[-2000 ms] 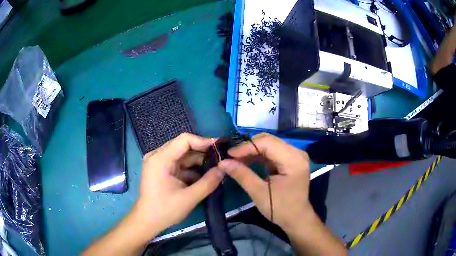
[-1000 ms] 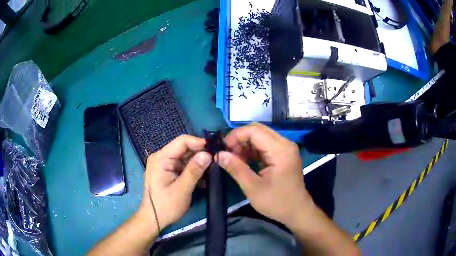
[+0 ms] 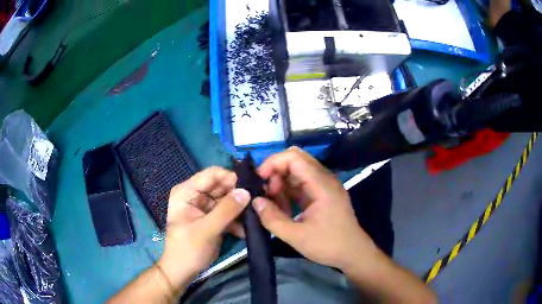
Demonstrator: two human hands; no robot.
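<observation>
A black headband [image 3: 259, 255] runs up from the bottom edge, its end held upright between both hands. At its tip is a small black forked piece [image 3: 246, 171]. My left hand [image 3: 202, 217] pinches the band end from the left with thumb and fingers. My right hand [image 3: 309, 208] pinches it from the right. Both thumbs press near each other on the band. A thin dark wire [image 3: 163, 274] lies across my left wrist. The fingers hide part of the band end.
The electric screwdriver [image 3: 386, 132] lies right, beside the screw feeder [image 3: 350, 50]. The blue tray [image 3: 221, 113] holds scattered screws [image 3: 252, 59]. A grid tray [image 3: 157, 163], smartphone [image 3: 109, 199] and parts bag [image 3: 38, 157] are left. Another person's dark sleeve [image 3: 523, 65] is at upper right.
The wires seen across the band end earlier are no longer visible there; one now crosses my left wrist. Both hands remain pinched on the band end. The view has shifted, and the screwdriver now sits more tilted.
</observation>
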